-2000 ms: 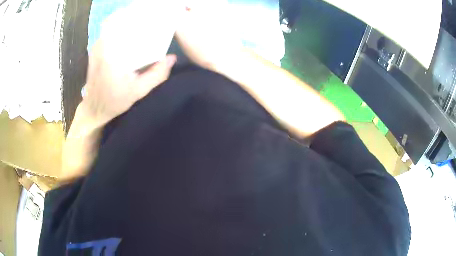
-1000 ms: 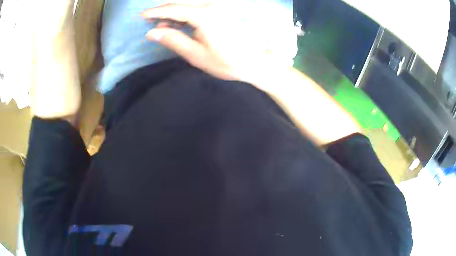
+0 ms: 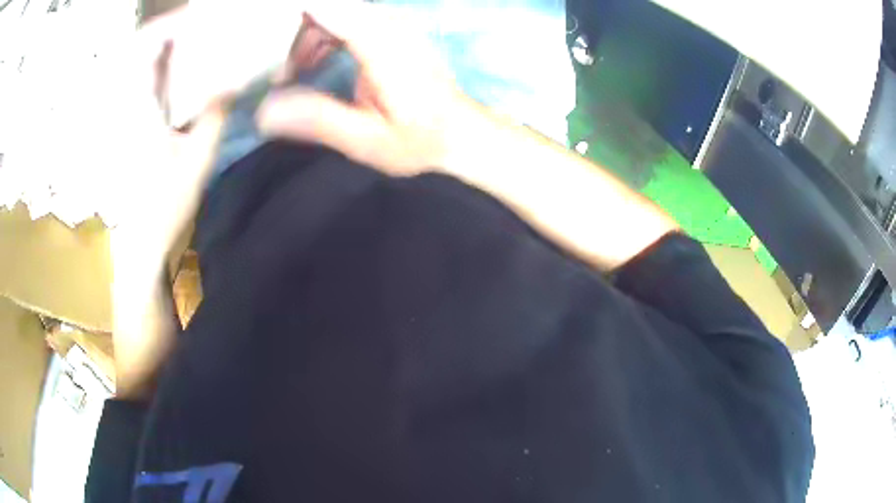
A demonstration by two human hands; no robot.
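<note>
My right hand (image 3: 388, 118) is over the jeans (image 3: 476, 44) at the top centre. Its thumb and fingers are apart, with denim showing between them, and I see nothing in it. My left hand (image 3: 192, 123) is at the upper left, blurred and washed out, close to the right hand. A pale, overexposed shape lies around its fingers; I cannot tell whether it is a held white piece or part of the hand. Loose white pieces (image 3: 59, 118) are heaped at the far left, beside my left forearm.
A brown carton wall (image 3: 54, 260) stands below the white heap at left. Another brown carton (image 3: 752, 285) is on the right. Beyond are green floor (image 3: 688, 196), a dark metal cabinet (image 3: 786, 206) and a white surface (image 3: 796, 49). White material (image 3: 855, 413) lies at the lower right.
My left hand has come back from the white heap at the upper left, moving right towards my right hand. The right hand has shifted slightly down and left, its fingers still apart.
</note>
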